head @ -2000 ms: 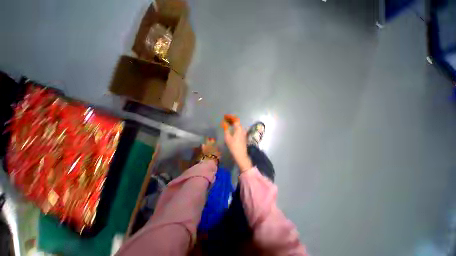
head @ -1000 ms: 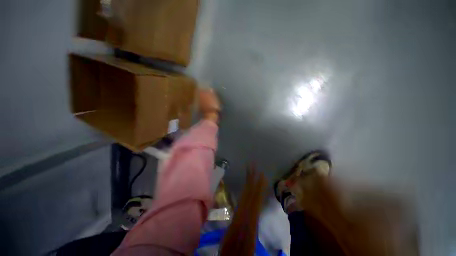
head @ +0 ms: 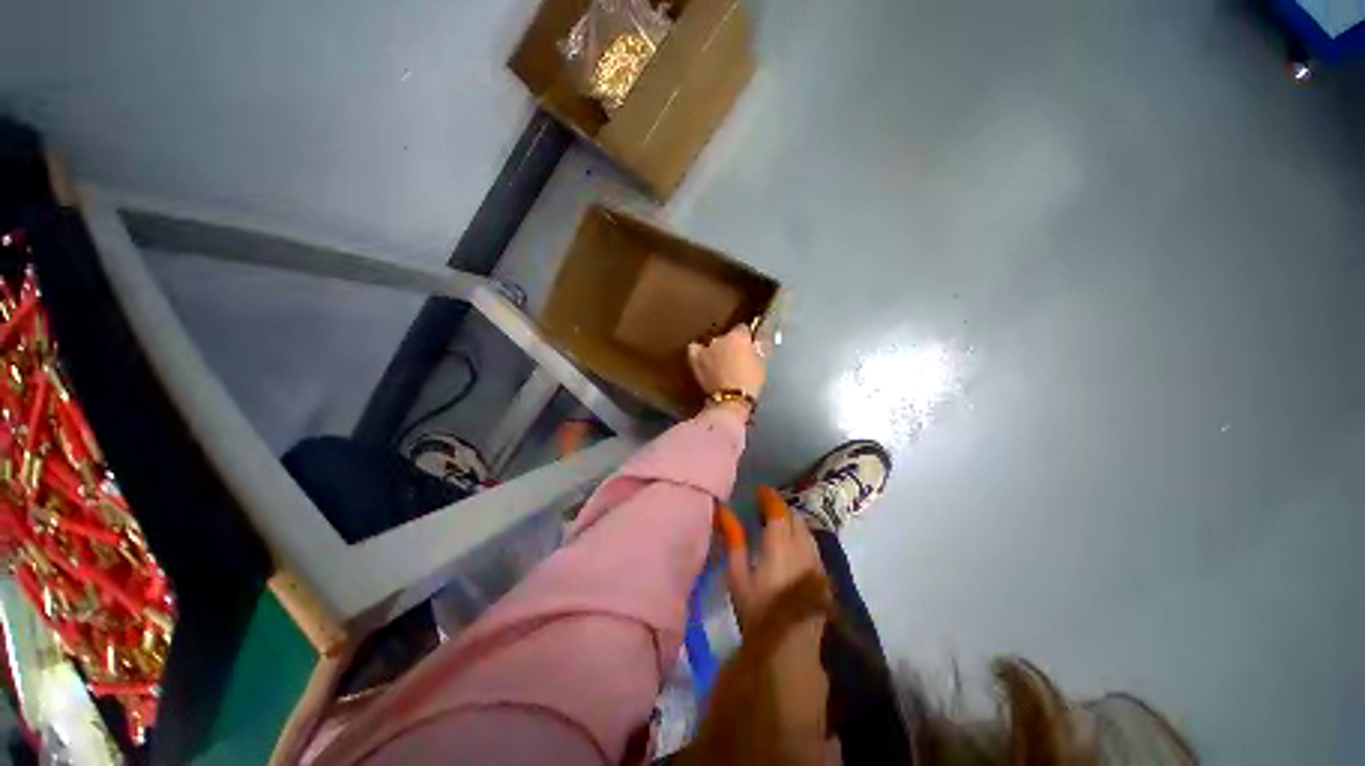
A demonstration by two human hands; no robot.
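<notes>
An open brown cardboard box [head: 581, 332] stands on the floor beside the bench frame; its visible inside shows bare cardboard. My left hand [head: 732, 364], with a bracelet and pink sleeve, grips the box's right rim; its fingertips are partly hidden. My right hand [head: 779, 576] is below it, over my leg, with orange finger cots on its fingertips. Its fingers are apart and I see nothing in it. Its forearm is partly shaded near the bottom edge.
A second cardboard box [head: 701, 105] at the top holds a clear bag of gold fittings [head: 621, 68]. The pale bench frame [head: 427, 546] is at left, with a tray heaped with red stick parts [head: 75, 524]. Shoes [head: 850, 482] and loose hair are low in view.
The view has shifted and sharpened. My left hand has moved from near the bench to the open box's rim. My right hand is lower than two seconds ago, still with fingers apart.
</notes>
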